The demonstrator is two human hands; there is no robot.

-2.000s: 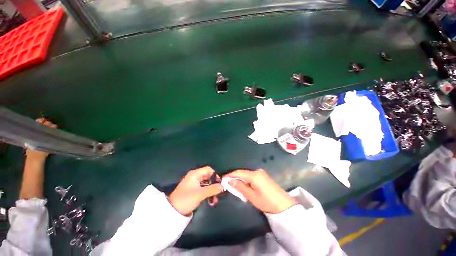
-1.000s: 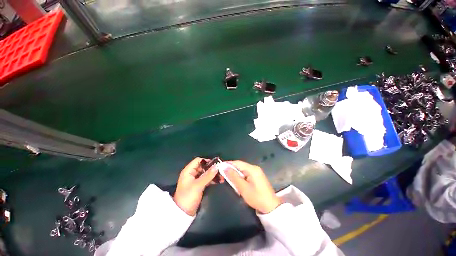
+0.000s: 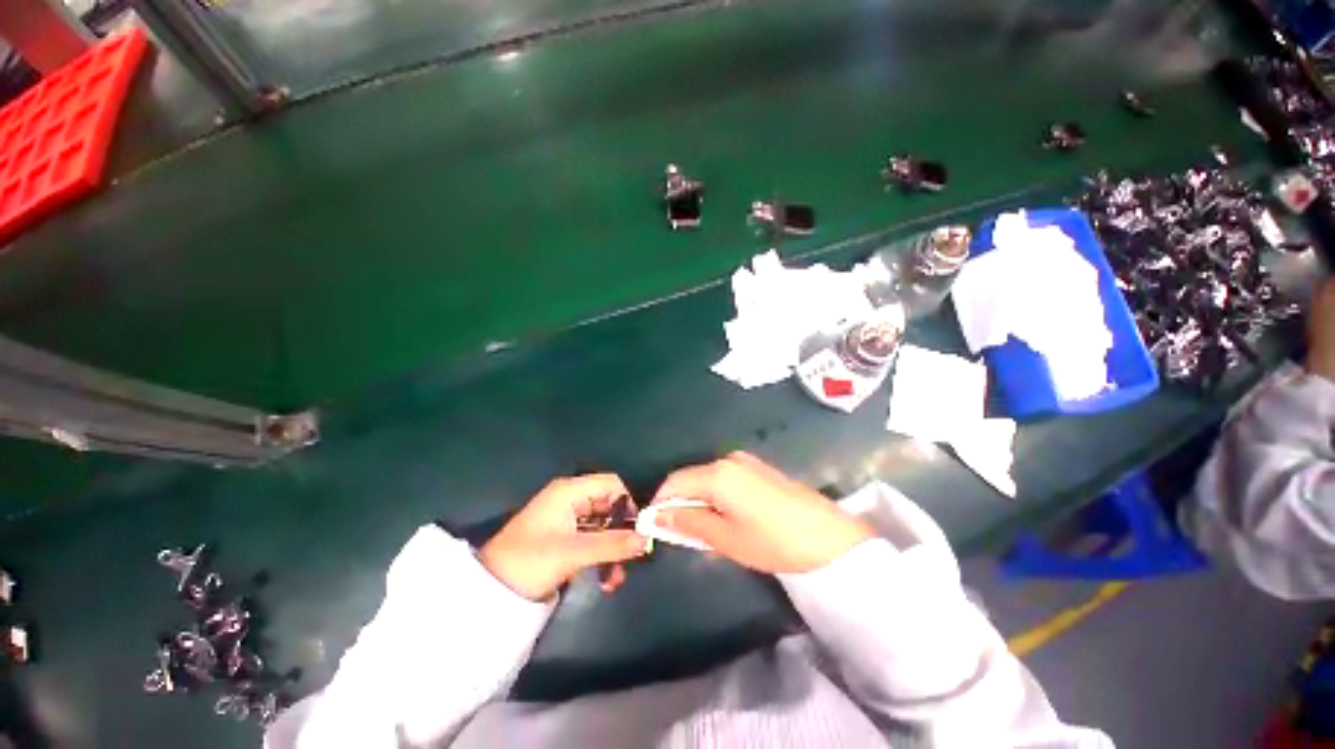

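Observation:
My left hand [image 3: 564, 539] grips a small dark metal keychain [image 3: 621, 512] in its fingertips, at the lower middle of the view. My right hand [image 3: 754, 512] pinches a white wiping cloth [image 3: 677, 524] that touches the keychain's right side. The fingers hide much of both. Similar black-and-silver keychains lie spaced on the green belt [image 3: 439, 220], one of them [image 3: 684, 202] upper middle. A loose cluster of silver-and-black pieces [image 3: 212, 637] lies at the lower left.
Two clear bottles with silver tops [image 3: 867, 351] stand by white wipes [image 3: 783, 315]. A blue tray [image 3: 1130, 366] holds wipes. Beyond it lies a large dark heap [image 3: 1193, 271]. A metal frame post [image 3: 147, 403] and red compartment tray [image 3: 66, 125] are left. Another person's sleeve [image 3: 1274, 483] is right.
The other person's hand at the left has left the view. The belt pieces have shifted slightly right relative to the bottles. My hands remain together, with their angle changed.

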